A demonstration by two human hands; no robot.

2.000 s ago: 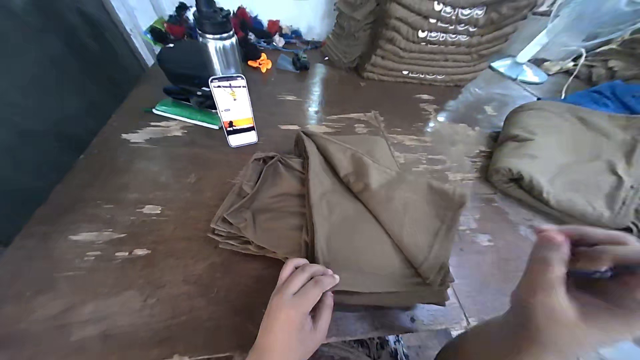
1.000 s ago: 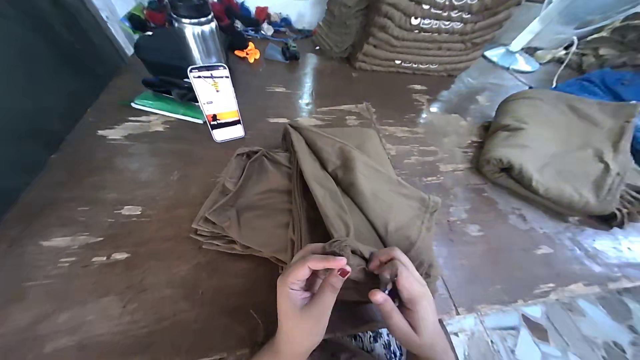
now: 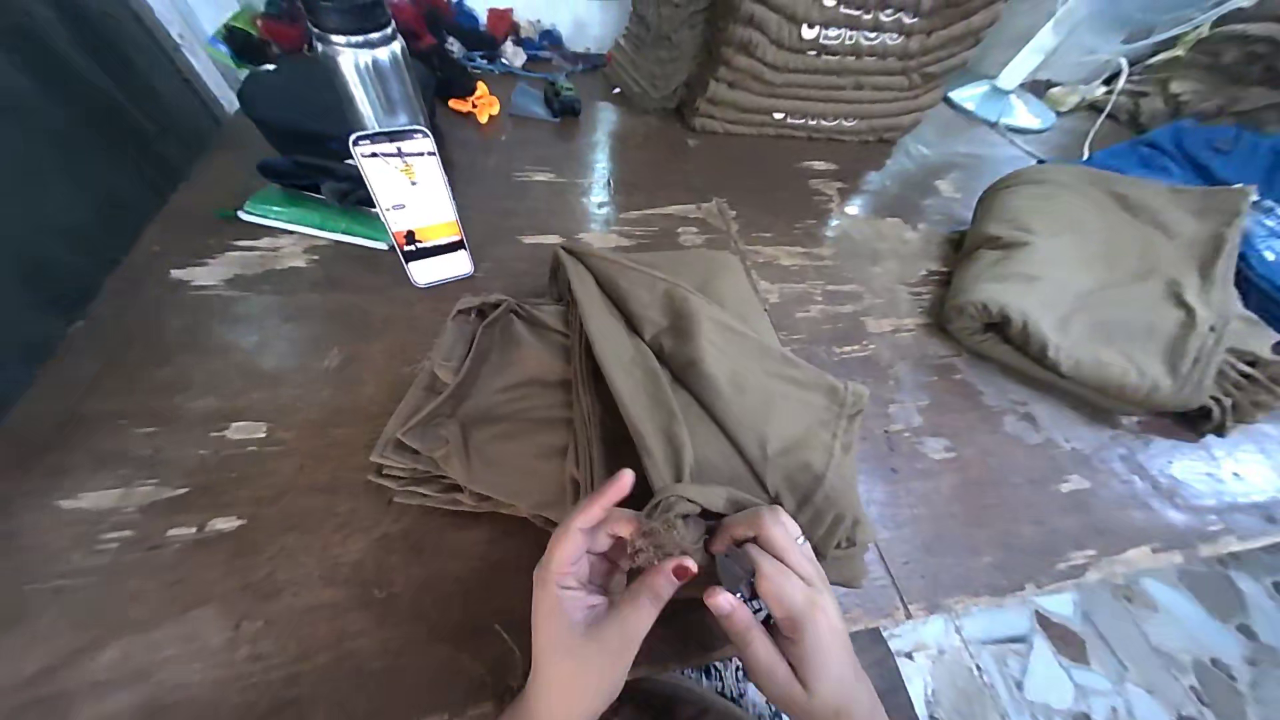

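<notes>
A stack of brown cloth pieces [image 3: 500, 410] lies on the worn wooden table, its top piece [image 3: 700, 350] folded over at an angle. My left hand [image 3: 600, 580] pinches the frayed, thready edge [image 3: 665, 535] of that cloth between thumb and fingers. Close beside it on the right, my right hand [image 3: 780, 590] is closed around a small dark tool [image 3: 738, 575], largely hidden by the fingers; its kind cannot be told. The tool's upper end is near the gathered edge.
A phone [image 3: 412, 205] leans against a steel bottle [image 3: 365, 75], beside a green packet [image 3: 315, 215]. Folded brown cloths [image 3: 810, 80] are piled at the back. A brown cloth bundle [image 3: 1090, 290] and blue fabric [image 3: 1190, 160] lie right, near a white stand base [image 3: 1002, 105].
Two seconds ago my right hand was away at the right and my left hand rested at the stack's front edge. Both hands have since come together at the cloth edge, which is now gathered up.
</notes>
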